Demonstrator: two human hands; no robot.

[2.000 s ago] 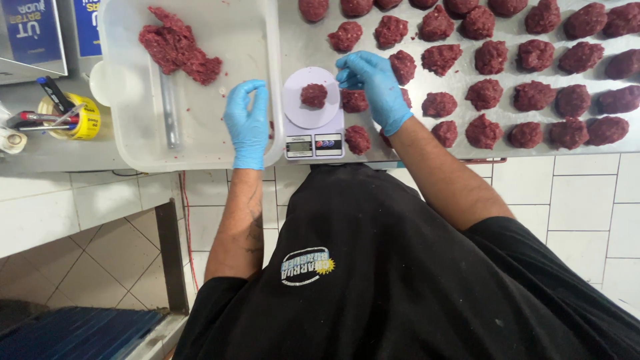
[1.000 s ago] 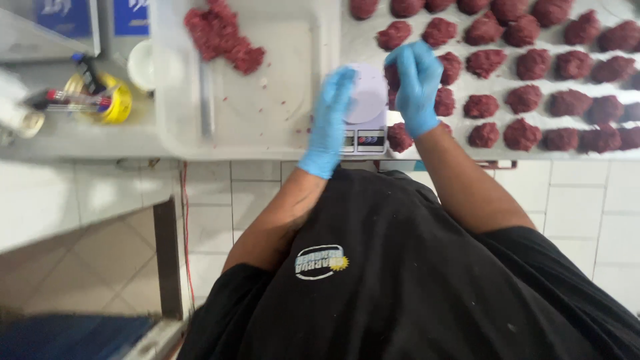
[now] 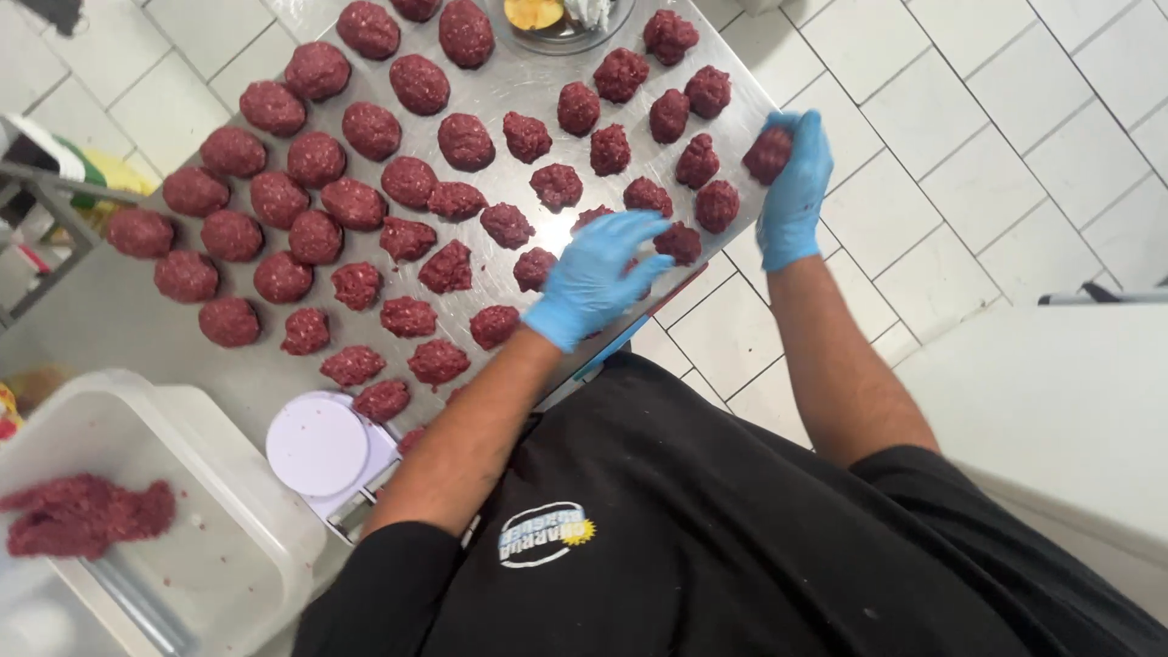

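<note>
Balls of raw ground meat [image 3: 465, 141] lie in loose rows on a stainless steel table [image 3: 511, 82]. My left hand [image 3: 602, 274], in a blue glove, is over the balls near the table's front edge, fingers spread, partly covering some of them. At the table's right corner, my gloved right hand [image 3: 796, 187] cups a slightly blurred meat ball [image 3: 768, 155] against its palm. A white kitchen scale [image 3: 318, 444] has nothing on its round plate. Left of it, a translucent plastic tub [image 3: 214, 474] holds a lump of ground meat [image 3: 87, 516].
A glass bowl [image 3: 570, 38] with a yellow item stands at the table's far edge. A metal rack [image 3: 55, 219] is at the far left. White floor tiles [image 3: 912, 119] lie beyond the right edge, and a white surface [image 3: 1077, 401] is at the right.
The meat ball seen on the scale two seconds ago is off it. Both hands have moved away from the scale, towards the table's right end. The view has swung strongly to the right.
</note>
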